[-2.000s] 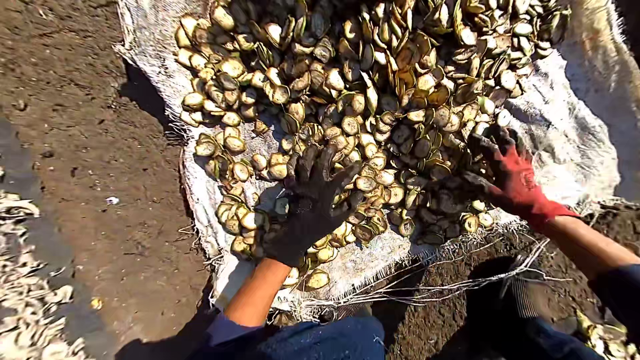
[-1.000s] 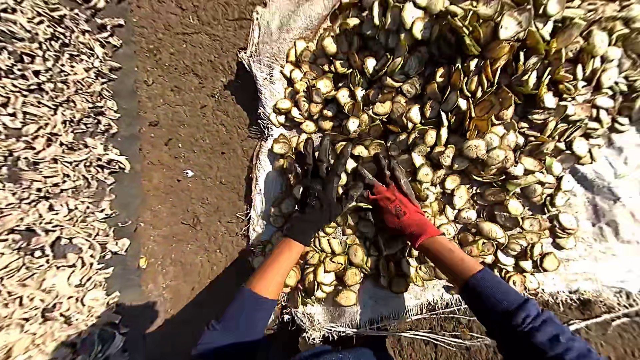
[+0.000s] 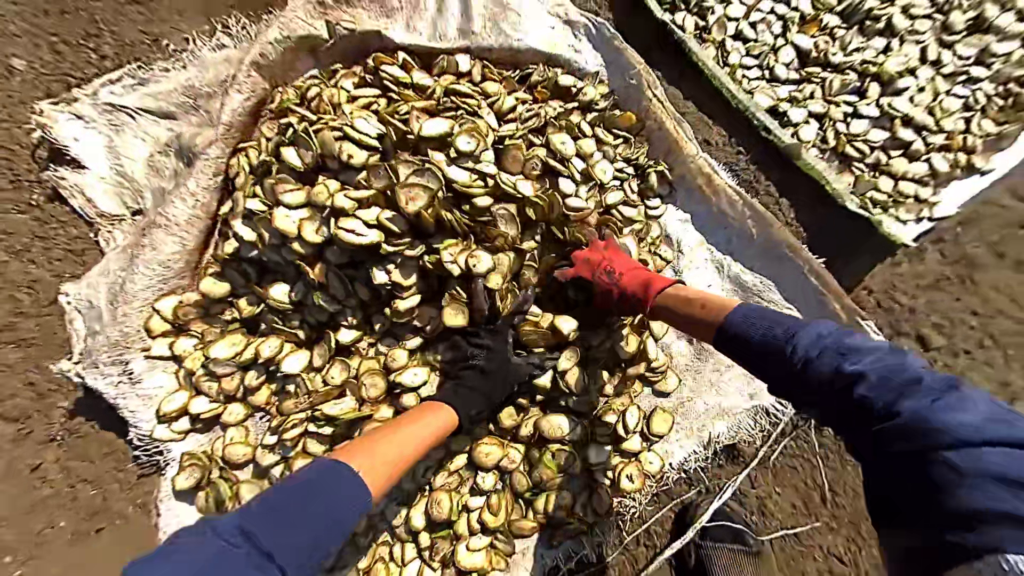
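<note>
A large heap of sliced produce pieces (image 3: 416, 192), pale with dark green rims, lies on a white woven sack sheet (image 3: 152, 160). My left hand (image 3: 480, 364), in a black glove, rests on the slices at the heap's lower middle, fingers spread and pointing up. To its upper right is my right hand (image 3: 612, 276), in a red glove with dark fingers. Its fingertips reach in among the slices and are partly hidden, so whether they grip any cannot be told. The two hands are apart.
Another sheet of pale slices (image 3: 872, 104) lies at the upper right, past a dark strip of soil. Brown soil (image 3: 48, 448) surrounds the sheets. Loose white strands (image 3: 720, 500) trail from the frayed edge at the lower right, near a dark shoe (image 3: 724, 544).
My hands, close together over the slices a second ago, are farther apart, the right one reaching deeper into the heap. The view has shifted, and the second sheet of slices shows at upper right.
</note>
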